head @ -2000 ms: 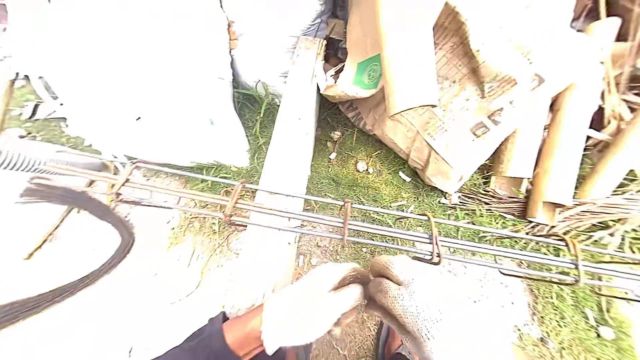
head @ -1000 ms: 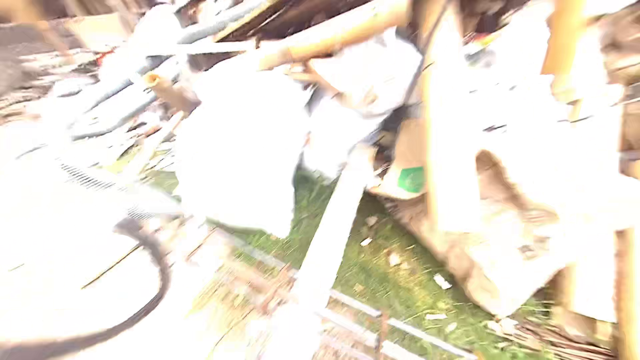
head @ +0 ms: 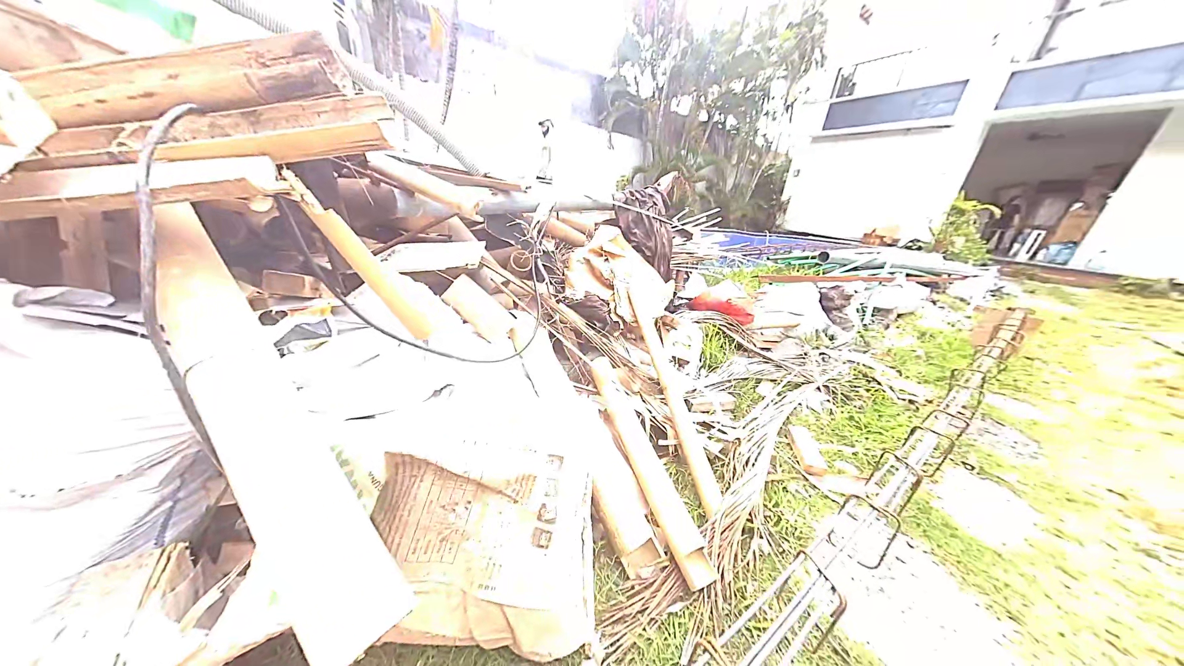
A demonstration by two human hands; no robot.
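Note:
Neither my left hand nor my right hand shows in the head view now, so what they hold or touch is hidden. A long rebar cage [head: 893, 481] of steel bars with bent wire stirrups runs from the bottom edge, right of centre, up toward the right. Its far end lies by a brown block [head: 1006, 328] on the grass.
A debris pile fills the left and middle, with wooden boards [head: 213, 102], a printed paper sack [head: 481, 527], cardboard tubes [head: 652, 472], dry palm fronds [head: 758, 462] and a looped black cable [head: 153, 250]. Grass [head: 1101, 444] lies right of the cage. A white building [head: 888, 171] stands behind.
The view has swung up and to the right. Both gloved hands, close together at the rebar cage two seconds ago, are out of view.

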